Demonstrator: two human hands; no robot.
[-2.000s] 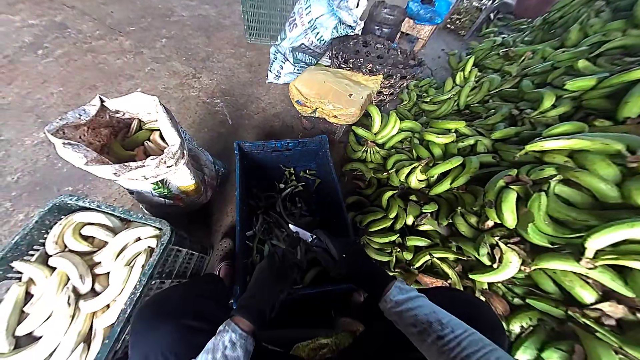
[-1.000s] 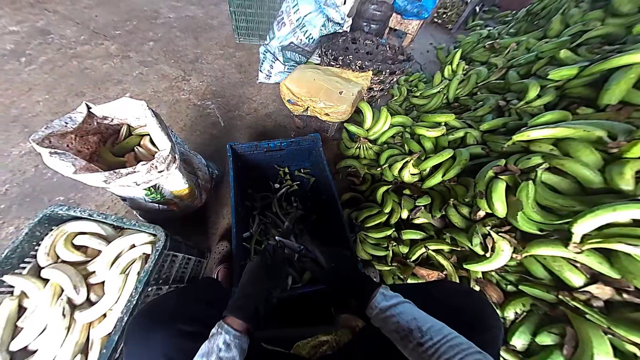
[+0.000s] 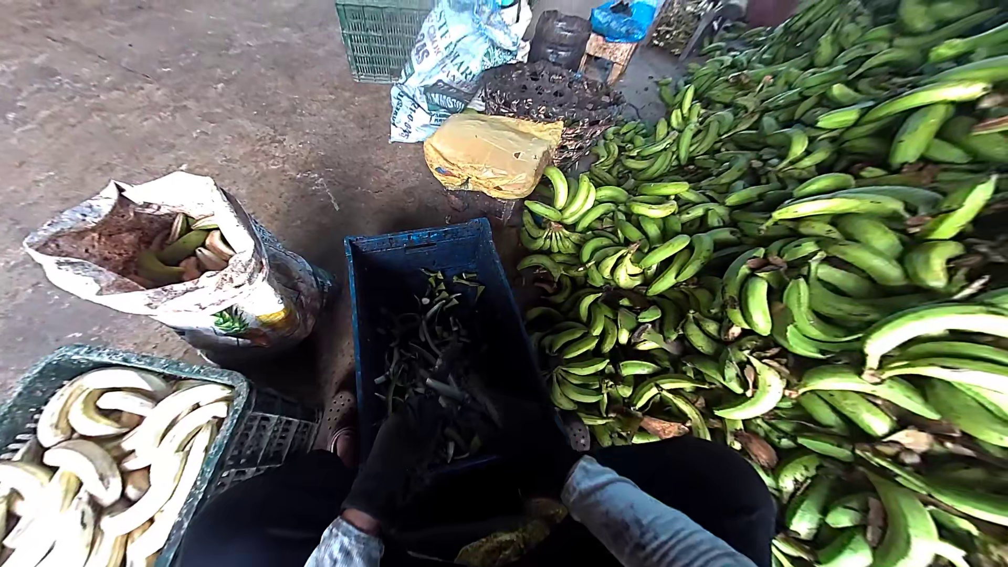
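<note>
Both hands wear black gloves and reach over the near end of a blue plastic crate (image 3: 417,241). My left hand (image 3: 394,461) is at the crate's near left part, beside dark and green peelings (image 3: 441,346) that lie inside. Opposite it, near the crate's right wall, my right hand (image 3: 539,445) blends into the shadow. A pale, blurred strip shows between the two hands; what it is and which hand touches it cannot be told. The fingers of both hands are too dark to make out.
Green plantains (image 3: 843,260) are heaped along the right. A green crate (image 3: 240,386) of peeled plantains (image 3: 165,441) stands lower left, below an open sack (image 3: 268,299) with scraps. Beyond the blue crate lie a yellow bag (image 3: 492,153), a dark basket (image 3: 551,90) and a white-blue sack (image 3: 457,59).
The bright, pale piece at my right hand two seconds ago no longer shows there. Both hands remain over the near part of the blue crate.
</note>
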